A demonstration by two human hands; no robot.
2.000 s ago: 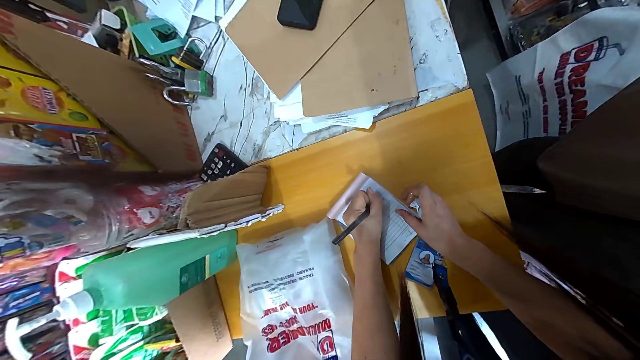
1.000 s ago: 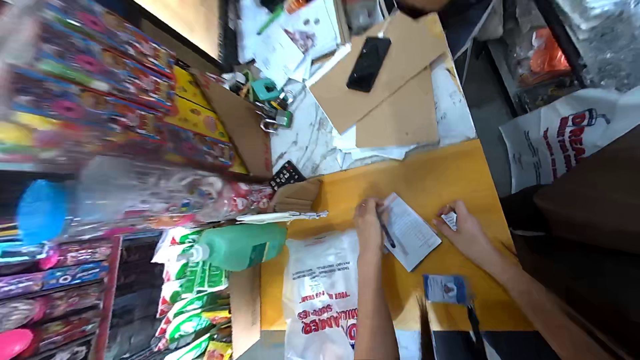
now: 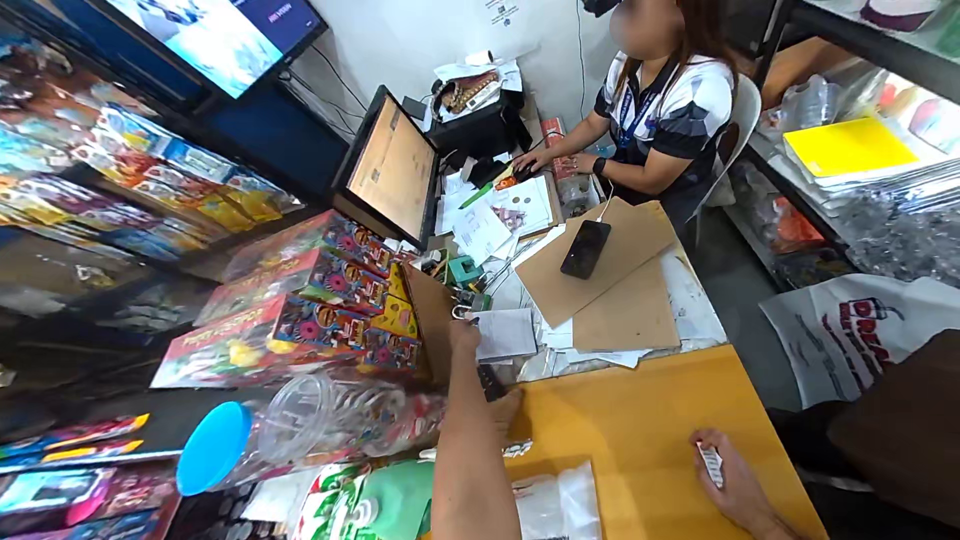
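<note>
My left hand (image 3: pixel 465 334) is stretched forward at the left edge of a white paper pad (image 3: pixel 506 334), its fingers closed at the pad's upper left corner. A small dark tip shows by the fingers; whether it is the pen cannot be told. The pad lies beside a padlock (image 3: pixel 461 310) and loose papers on the marble top. On the yellow table, my right hand (image 3: pixel 724 476) holds a small white printed item (image 3: pixel 710 463) between thumb and fingers. A white printed plastic bag (image 3: pixel 574 499) lies between my forearms, partly out of view.
A black phone (image 3: pixel 586 249) lies on brown envelopes (image 3: pixel 626 311). Beyond, a person (image 3: pixel 645 127) sits with one hand on a mouse, near a monitor (image 3: pixel 394 169). Boxed goods (image 3: pixel 300 322), clear plastic jars (image 3: pixel 322 420) and a green bottle (image 3: pixel 401 499) crowd the left side.
My left hand and the pad have moved forward from the yellow table to the marble top. My right hand still holds the small printed item. The view has tilted up, now showing the seated person.
</note>
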